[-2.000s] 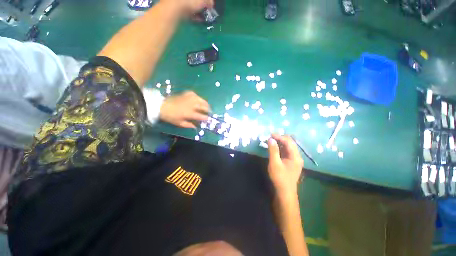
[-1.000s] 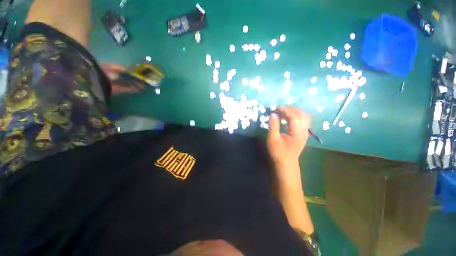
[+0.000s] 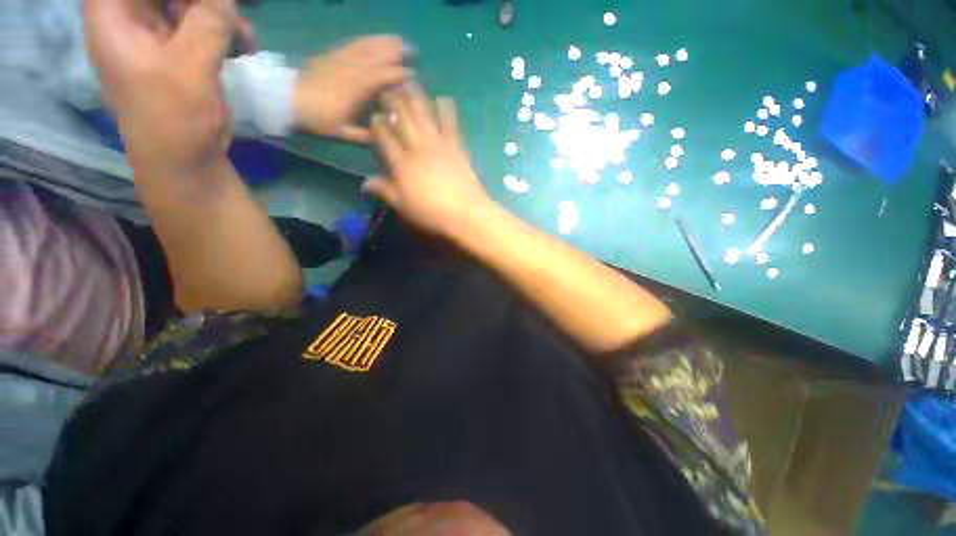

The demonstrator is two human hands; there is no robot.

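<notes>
My left hand (image 3: 168,73) is raised at the upper left, near the camera and blurred; its fingers are partly cut off, and whether it holds anything is unclear. My right hand (image 3: 425,162) reaches left across the bench edge, fingers spread and seemingly empty. Its fingertips meet or overlap another person's hand (image 3: 351,86). Small white pieces (image 3: 592,141) lie heaped and scattered on the green bench to the right of my right hand. A dark pen-like tool (image 3: 697,253) lies near the front edge. A pale thin tool (image 3: 776,222) lies farther right.
A blue bin (image 3: 875,120) stands at the upper right. A tray of pale and dark parts (image 3: 931,314) is at the right edge. A cardboard box (image 3: 828,440) is below the bench. A coworker's white sleeve (image 3: 262,94) and striped clothing (image 3: 68,272) are at left.
My right hand has let go of the dark tool and moved left to the coworker's hand. My left hand no longer holds the yellow-and-dark object and is raised. The view has shifted.
</notes>
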